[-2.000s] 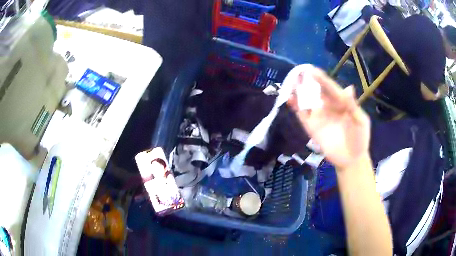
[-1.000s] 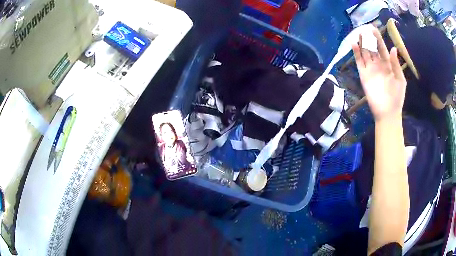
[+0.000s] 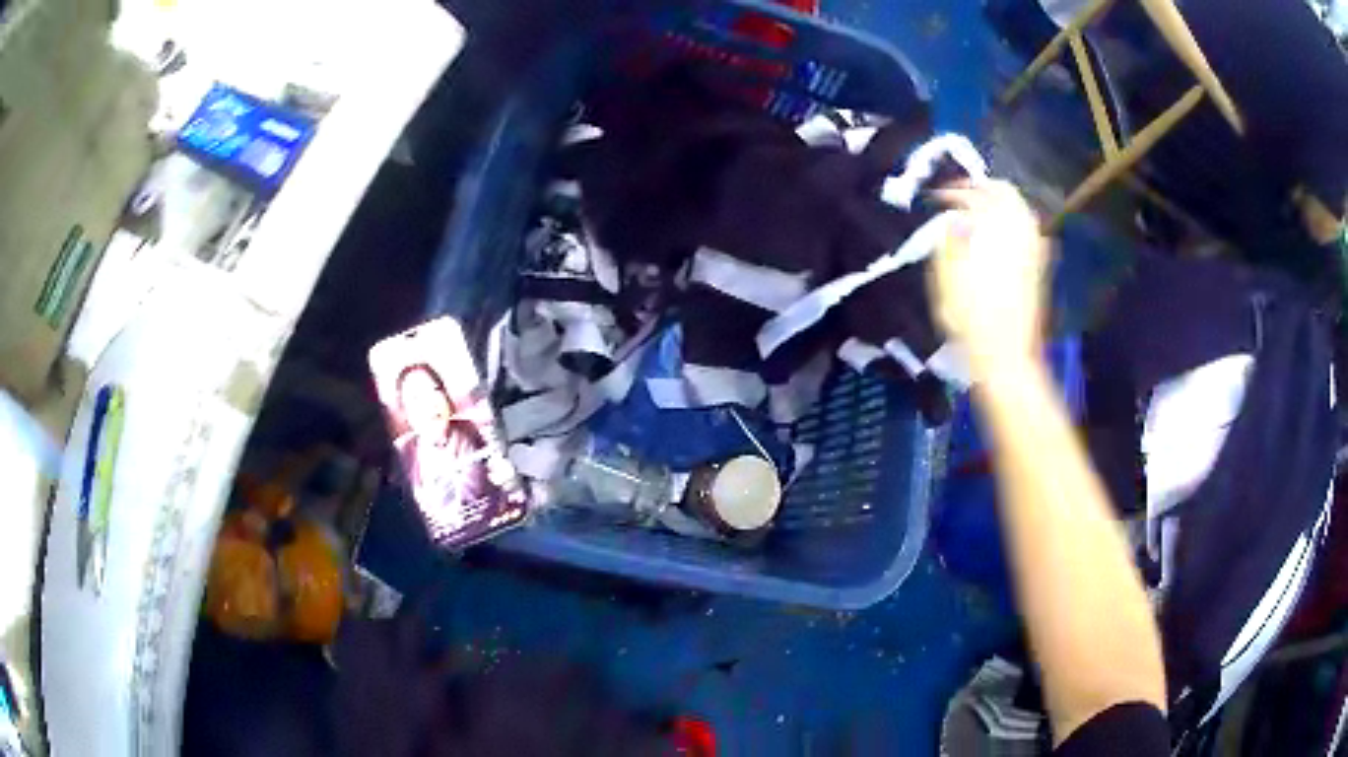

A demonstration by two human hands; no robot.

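My right hand [image 3: 994,274] is blurred above the right rim of the blue crate. It is closed around a long white strip [image 3: 850,303]. One part of the strip hangs down to the left over the dark cloth, and a loop of it stands above the fingers. The dark and white garment pieces [image 3: 695,192] lie in the blue plastic crate [image 3: 828,584]. My left hand is out of the picture.
A smartphone [image 3: 444,436] with a lit screen stands at the crate's left side. A round pale-topped object [image 3: 742,493] lies in the crate. The white table [image 3: 281,333] at left holds snips [image 3: 101,473] and a blue box [image 3: 244,136]. A person in dark clothes [image 3: 1257,370] is at right.
My right hand has moved down and left from its raised, open-fingered pose and closed on the strip. The strip's lower end has left the round object and now hangs higher.
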